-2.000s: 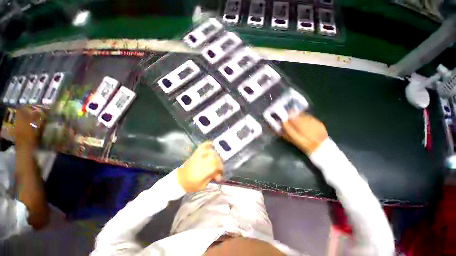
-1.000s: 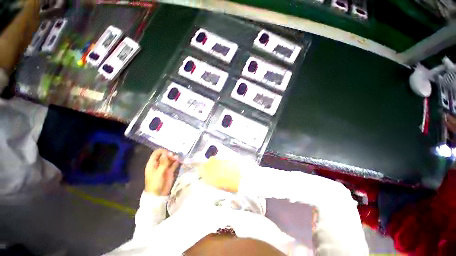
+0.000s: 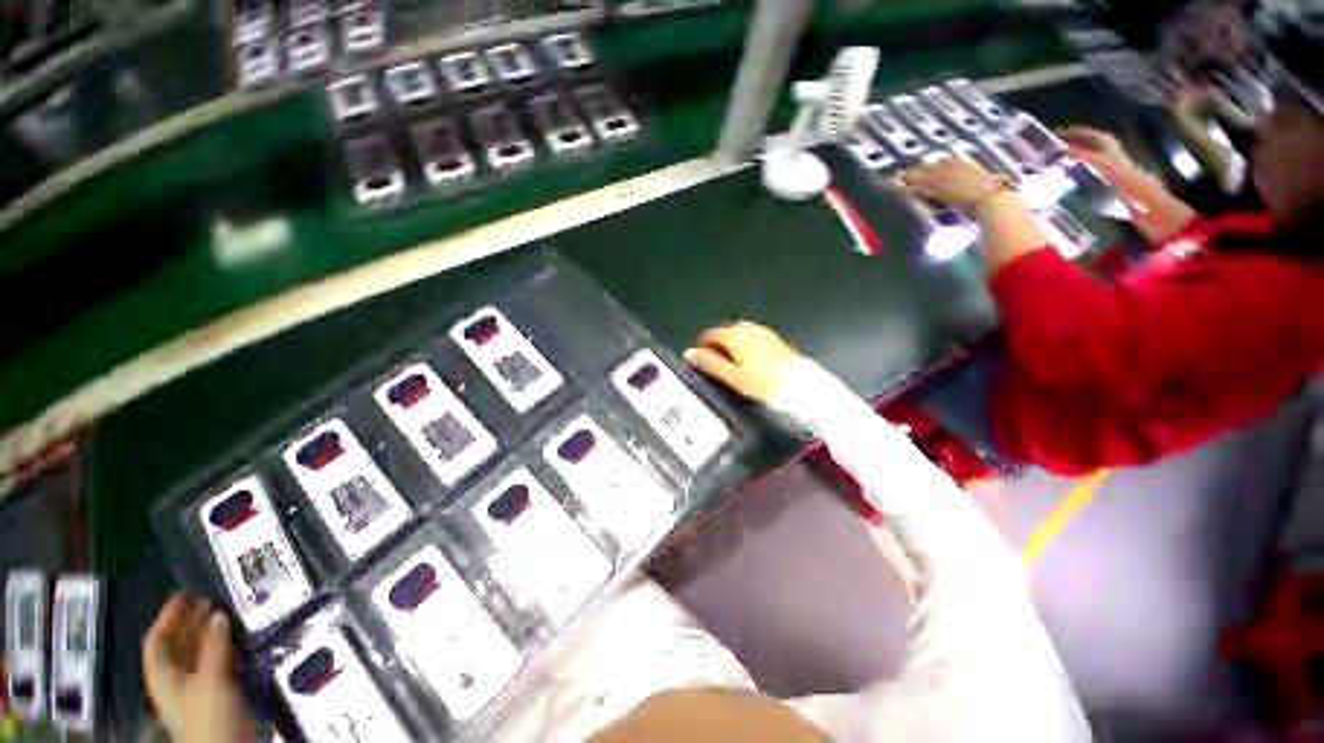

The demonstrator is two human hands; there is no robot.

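Observation:
A clear plastic tray (image 3: 381, 540) lies tilted in front of me, its near edge over my lap. It holds two rows of white phones (image 3: 436, 421), each with its dark oval window towards the far side. The pocket at the far right corner has no phone. My left hand (image 3: 199, 671) is closed on the tray's left edge, partly blurred. My right hand (image 3: 744, 360) is at the tray's right edge, fingertips on the rim beside the end phone. Its grip underneath is hidden.
Two loose white phones (image 3: 76, 653) lie at lower left. Filled trays (image 3: 501, 138) stand on the green conveyor behind a pale rail (image 3: 363, 290). A white fixture (image 3: 796, 171) stands on the bench. A person in red sleeves (image 3: 1147, 341) handles phones at right.
My view has swung right. The tray has turned, and my hands have moved to its opposite sides. My right hand has left the near phone. The neighbour in red has come into view.

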